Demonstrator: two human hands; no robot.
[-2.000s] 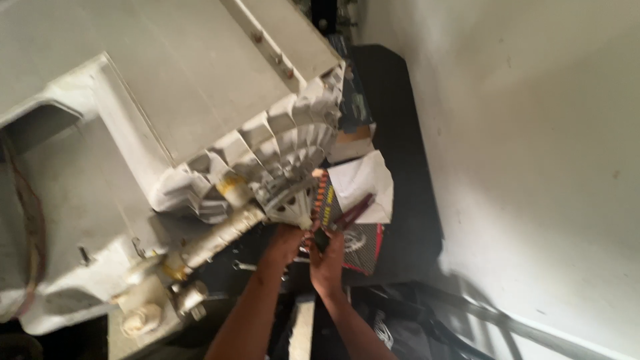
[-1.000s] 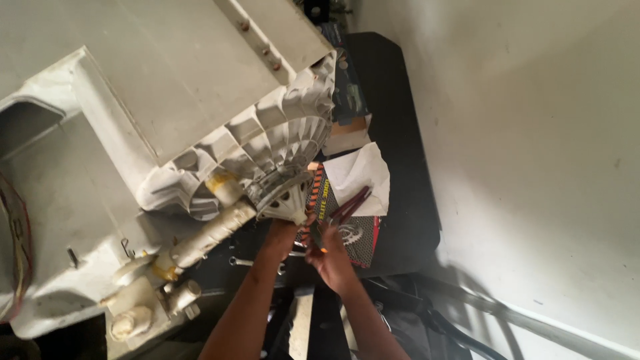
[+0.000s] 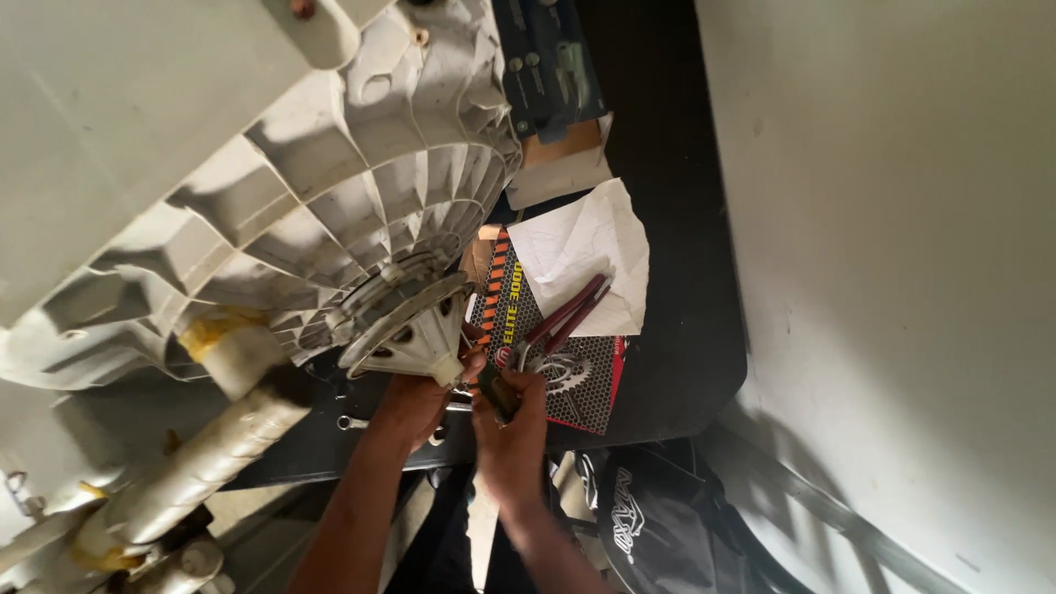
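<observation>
Beside the white hub tip of a spoked metal pulley [image 3: 421, 338], my left hand [image 3: 419, 406] has its fingers partly behind the hub, and its grip is hidden. My right hand [image 3: 513, 429] is closed around a short dark object [image 3: 501, 399], too shaded to name, just right of the hub. The pulley sits at the centre of a ribbed white plastic tub [image 3: 330, 194], apparently a washing machine's. Red-handled pliers [image 3: 569, 315] lie over a sheet of white paper [image 3: 590, 239] and a printed box [image 3: 577, 404], their jaws close to my right fingers.
A combination wrench [image 3: 353, 422] lies on the black tabletop [image 3: 676, 330], left of my hands. Behind the paper are an open cardboard box [image 3: 565, 169] and a dark blue package [image 3: 549, 66]. A white pipe [image 3: 214, 458] crosses at lower left. A black bag [image 3: 660, 511] is below the table edge.
The view has moved closer to the tub and pulley. Both hands remain around the hub tip. The pliers still lie on the paper and printed box.
</observation>
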